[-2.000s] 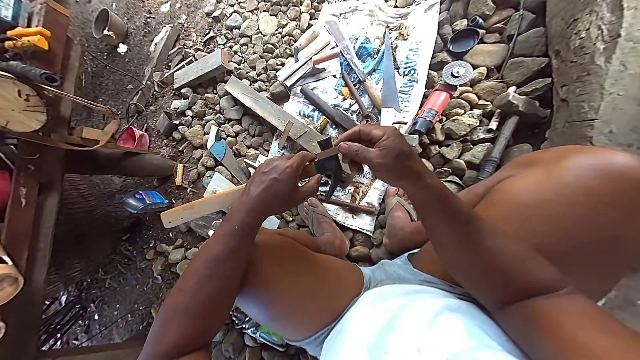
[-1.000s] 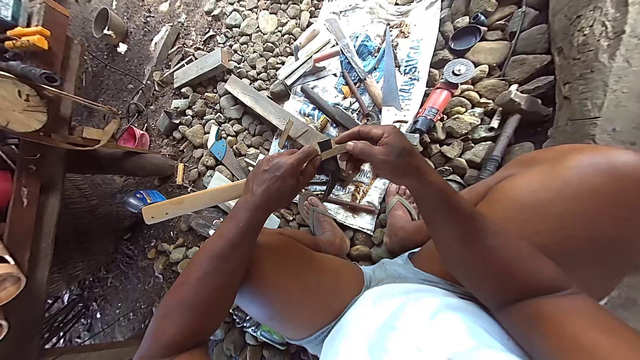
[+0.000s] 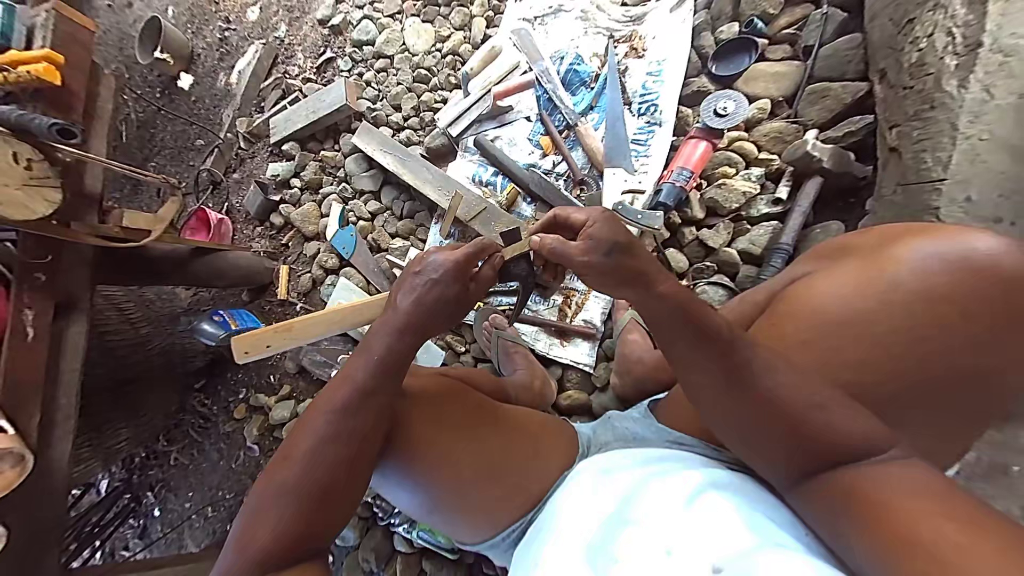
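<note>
My left hand (image 3: 438,294) is closed around a light wooden strip (image 3: 312,326), whose wide end with small holes points to the lower left. The fingertips of my right hand (image 3: 588,246) pinch the strip's other end. Just behind my fingertips stands the black head of a hammer-like tool (image 3: 520,276) with a curved claw; part of it is hidden by my hands. A grey wooden board (image 3: 432,180) slants toward it, with a small wood piece (image 3: 451,213) upright at its near end. A handsaw (image 3: 618,120) lies beyond my right hand.
A printed sack (image 3: 672,48) under several tools covers the stones. To the right lie a red angle grinder (image 3: 690,164) and a hammer (image 3: 792,212). At the left are a blue-handled saw (image 3: 346,242), a wood block (image 3: 314,110), a blue-labelled bottle (image 3: 228,326) and a wooden bench (image 3: 60,336).
The light strip has tilted slightly and its wide end sits a little lower than two seconds ago. Both hands stay on it, with small shifts of the fingers.
</note>
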